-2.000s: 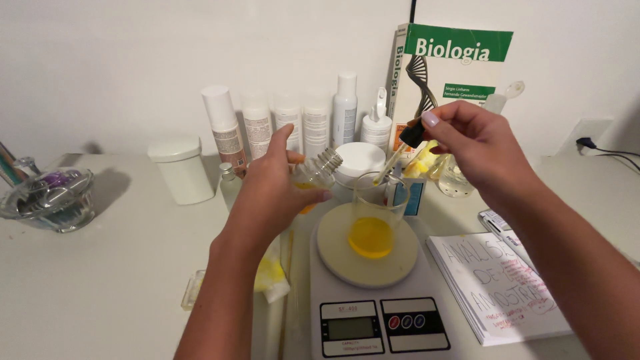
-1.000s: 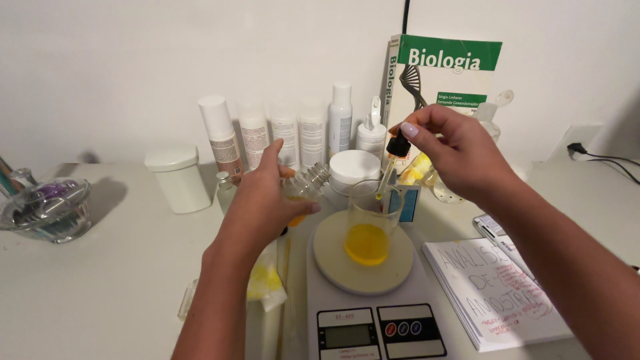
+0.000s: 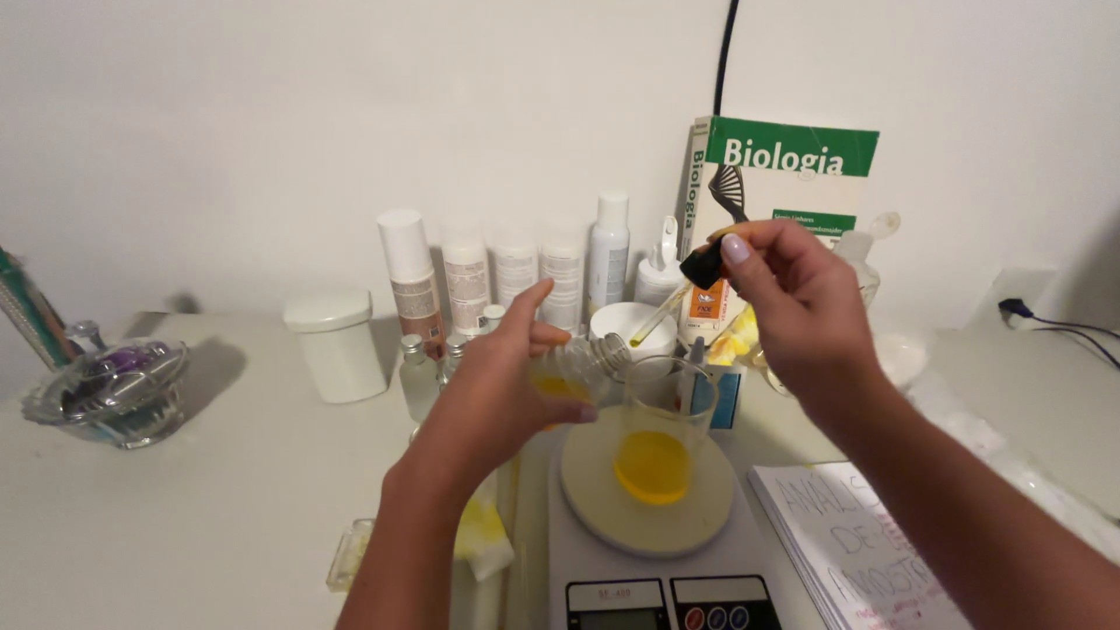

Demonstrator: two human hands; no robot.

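A glass beaker [image 3: 669,394] with yellow liquid in its bottom stands on the round plate of a digital kitchen scale [image 3: 582,525]. My left hand [image 3: 516,367] grips a small clear glass bottle [image 3: 582,363] holding yellow-orange liquid, tilted with its open neck toward the beaker's rim. My right hand [image 3: 787,280] pinches the black cap of a glass dropper [image 3: 661,315] between thumb and fingers. The dropper slants down to the left, its tip above the bottle's mouth and outside the beaker. Some yellow liquid shows in its tip.
Behind stand white bottles [image 3: 516,267], a lidded white jar [image 3: 337,350], a round white tub [image 3: 632,324] and a biology book [image 3: 787,192]. A handwritten notebook [image 3: 840,534] lies right of the scale. Left are a glass bowl [image 3: 122,394], small capped glass bottles [image 3: 420,385] and a yellow-stained tissue [image 3: 481,534].
The dropper has moved from over the beaker leftward toward the bottle's mouth and is more slanted. My left hand still holds the tilted bottle.
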